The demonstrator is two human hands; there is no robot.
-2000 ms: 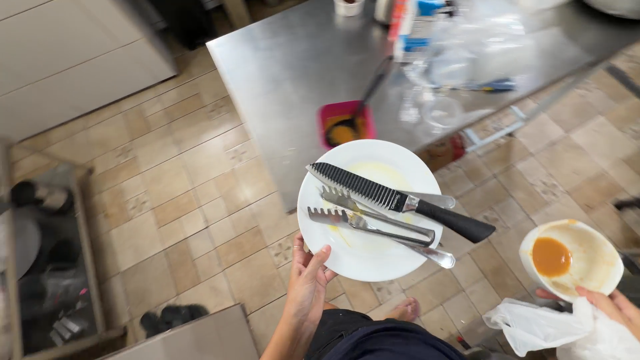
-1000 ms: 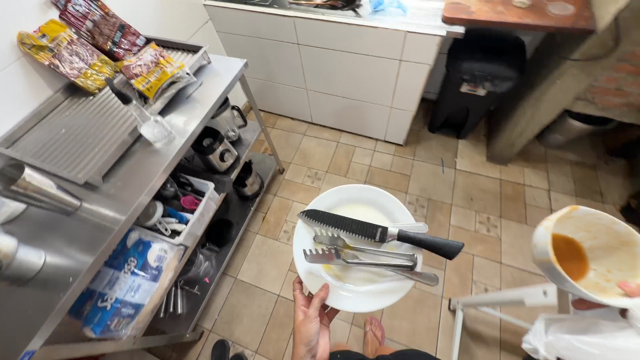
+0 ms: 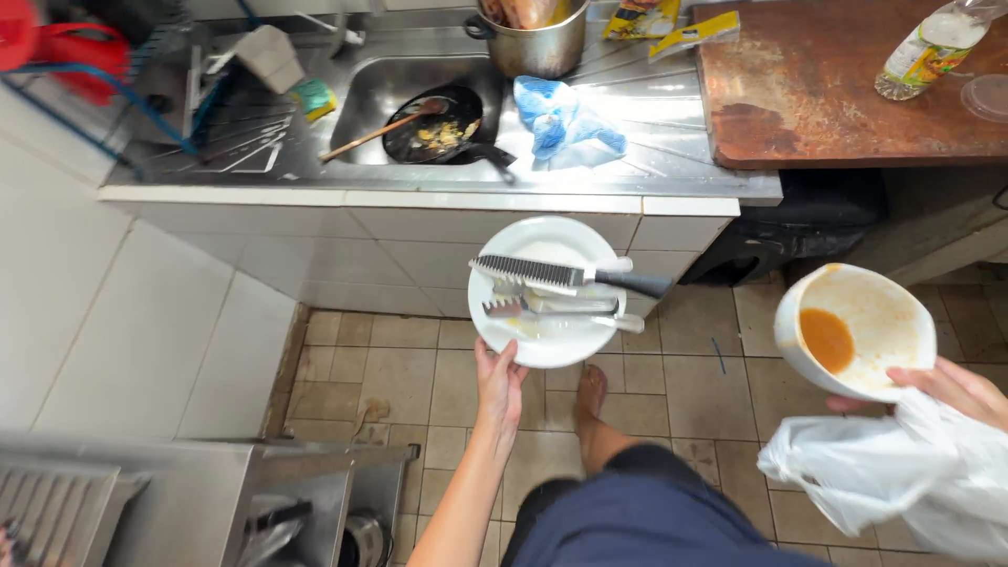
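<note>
My left hand grips the near edge of a white plate. Across the plate lie a ridged black-handled knife, metal tongs with toothed ends, and at least one more utensil whose handle juts past the right rim. At the right, my right hand holds a white bowl by its rim, tilted, with orange sauce inside. A translucent white plastic bag hangs at the same hand; how it is held is partly hidden.
Ahead is a steel sink holding a black frying pan with food scraps and a wooden spoon. Around it are a sponge, a large pot and a blue plastic bag. A wooden board bears a bottle. A steel shelf stands lower left.
The view has swung from a steel table, past a shelf unit, to the sink counter. Both hands still hold the plate and the bowl.
</note>
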